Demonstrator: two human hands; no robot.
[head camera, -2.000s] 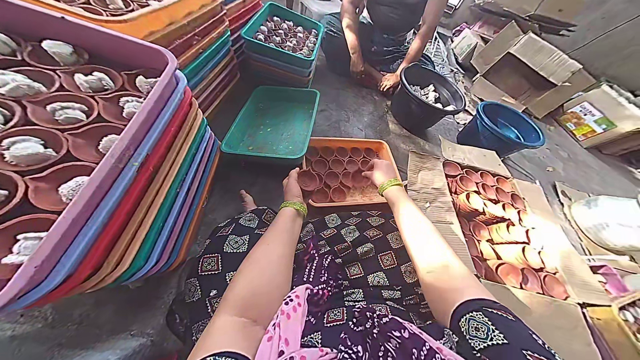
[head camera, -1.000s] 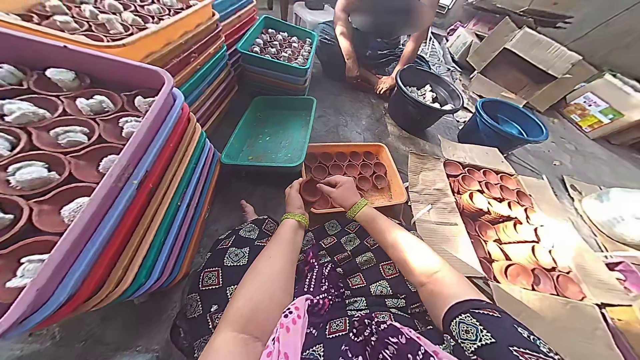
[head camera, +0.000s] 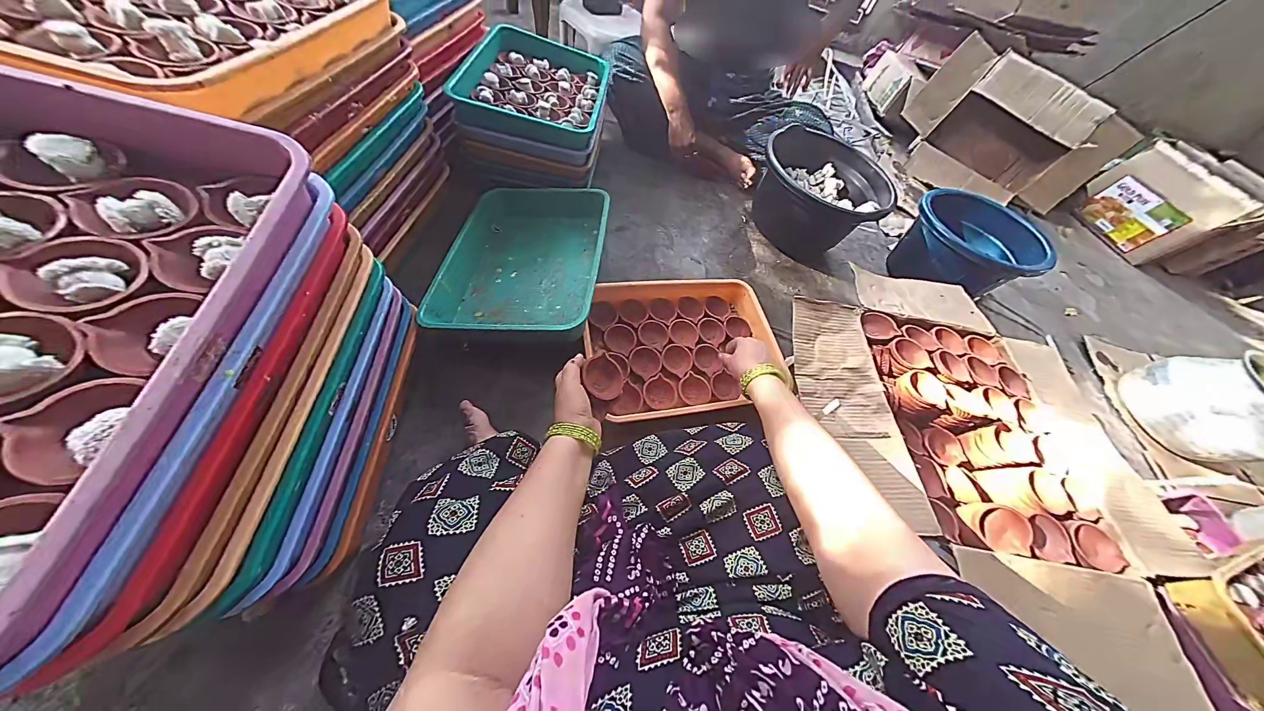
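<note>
An orange plastic tray (head camera: 758, 308) lies in front of my lap, lined with small red clay lamp cups (head camera: 676, 357) in rows. My left hand (head camera: 573, 393) is at the tray's near left corner, holding a clay cup (head camera: 603, 376) that sits higher than the others. At the right side, my right hand (head camera: 748, 357) reaches over the rim with its fingertips at the cups; whether it grips one cannot be told. An opened cardboard box (head camera: 839, 355) packed with nested clay cups (head camera: 987, 444) stands to the right.
Left are tall tray stacks (head camera: 267, 365) with cups holding white wicks. A green tray (head camera: 513, 259) adjoins the orange one. Beyond are a filled teal tray (head camera: 528, 87), a black tub (head camera: 825, 197) of white pieces, a blue tub (head camera: 973, 242), cardboard boxes (head camera: 1017, 123) and a seated person (head camera: 681, 89).
My right hand has moved from near my left hand to the tray's right side. The seated person's arm on the right has lifted away from the feet.
</note>
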